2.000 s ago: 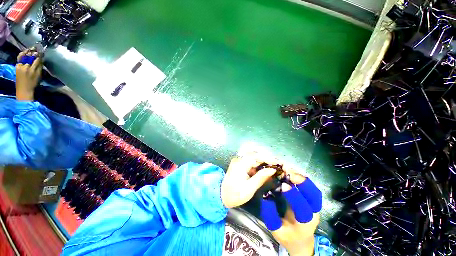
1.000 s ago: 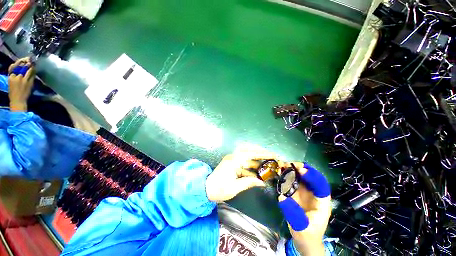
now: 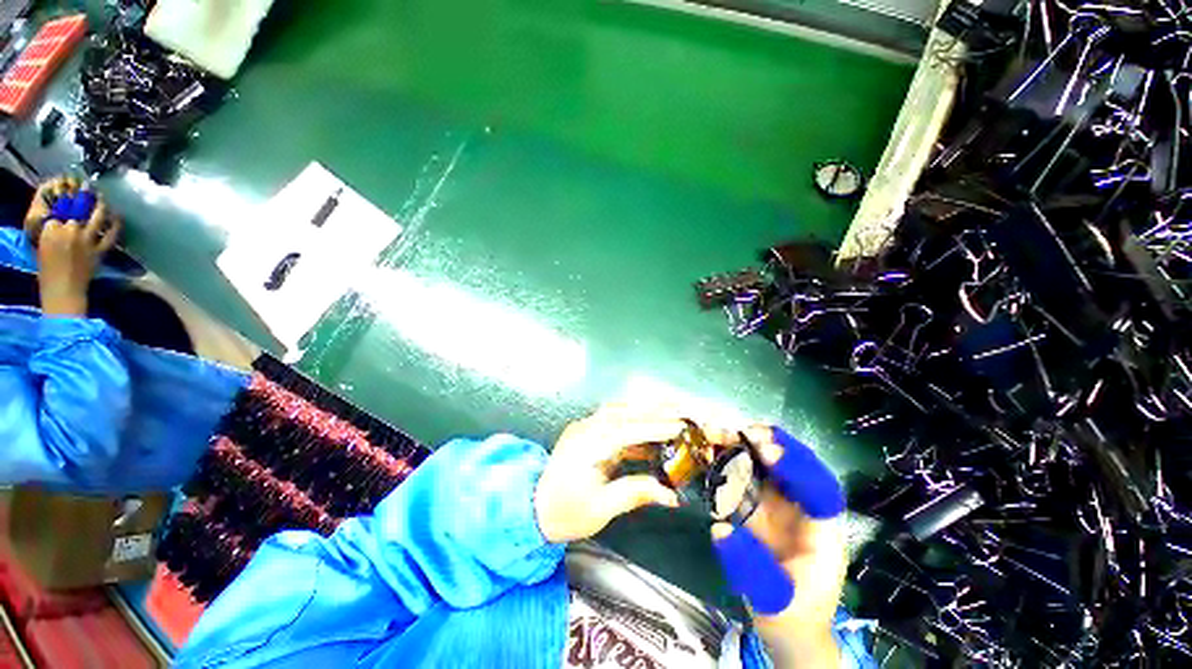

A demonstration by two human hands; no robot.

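My left hand (image 3: 604,473) holds a small round amber piece (image 3: 682,457) between thumb and fingers at the lower middle. My right hand (image 3: 792,533), with blue finger sleeves, holds a round part (image 3: 732,486) with a dark rim and pale face. The two pieces are side by side and appear to touch. Whether a clip is also between the fingers cannot be told. A large heap of black binder clips (image 3: 1033,353) lies to the right of my hands.
A cream box edge (image 3: 899,163) borders the heap. Another round part (image 3: 837,178) lies on the green belt (image 3: 588,79). A white card (image 3: 309,251) lies left of centre. A red tray (image 3: 177,595) with black pieces is lower left. Another person's hands (image 3: 72,235) are at far left.
Over the last two seconds my fingers have opened around the parts, showing the amber piece and the pale disc. A round part has appeared on the belt. The view has shifted slightly.
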